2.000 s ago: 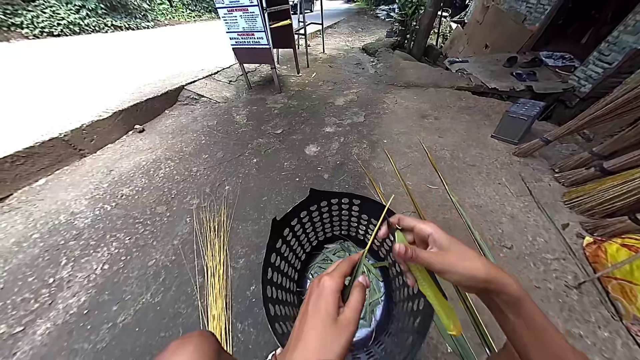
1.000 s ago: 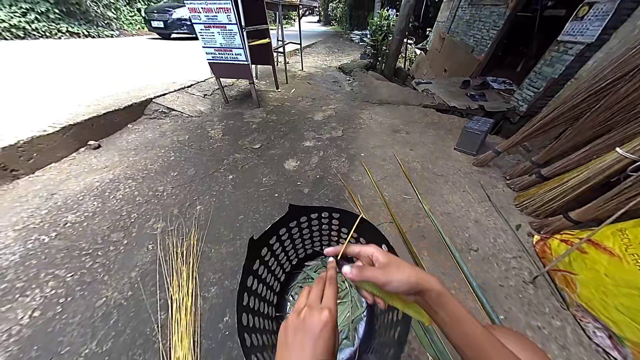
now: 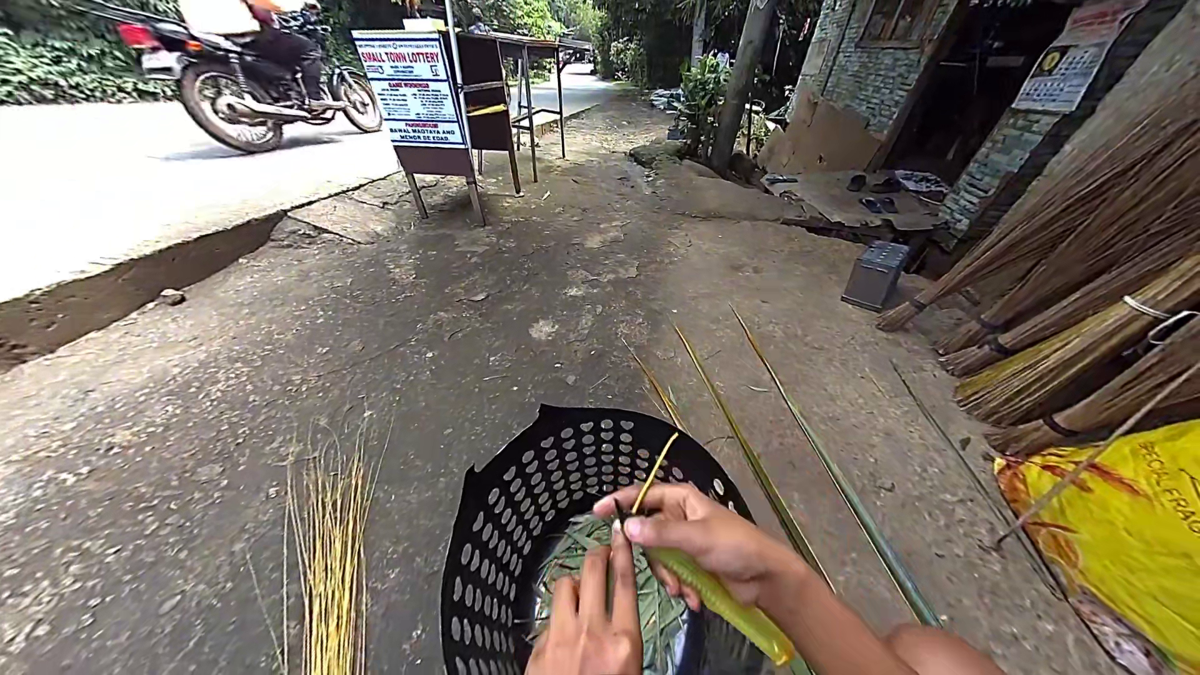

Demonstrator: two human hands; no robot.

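Over a black perforated plastic basket [image 3: 506, 469], my two hands meet at the fingertips. My right hand [image 3: 698, 539] grips a yellow-green handle [image 3: 727, 600], probably a knife's, with a small dark tip at the fingers, and a thin yellow leaf rib [image 3: 656, 469] rises beside its thumb. My left hand [image 3: 595, 614] touches the rib's lower end at the dark tip; how firmly it pinches is hard to see. Green leaf strips [image 3: 656, 609] lie inside the basket. On the left, a bundle of yellow ribs [image 3: 333, 553] lies on the ground. Long palm leaflets [image 3: 834, 478] extend beyond the basket's right side.
Stick brooms [image 3: 1078, 272] lean on the right wall, above a yellow printed sack [image 3: 1116, 525]. A dark box [image 3: 875, 275] stands near them. Ahead are a signboard [image 3: 412, 94] and a wooden stand. A person rides a motorcycle [image 3: 272, 89] on the road.
My left hand has moved down from higher on the strip to beside my right fingertips. The motorcycle has come into view, and the car seen earlier is gone. The view has turned somewhat right.
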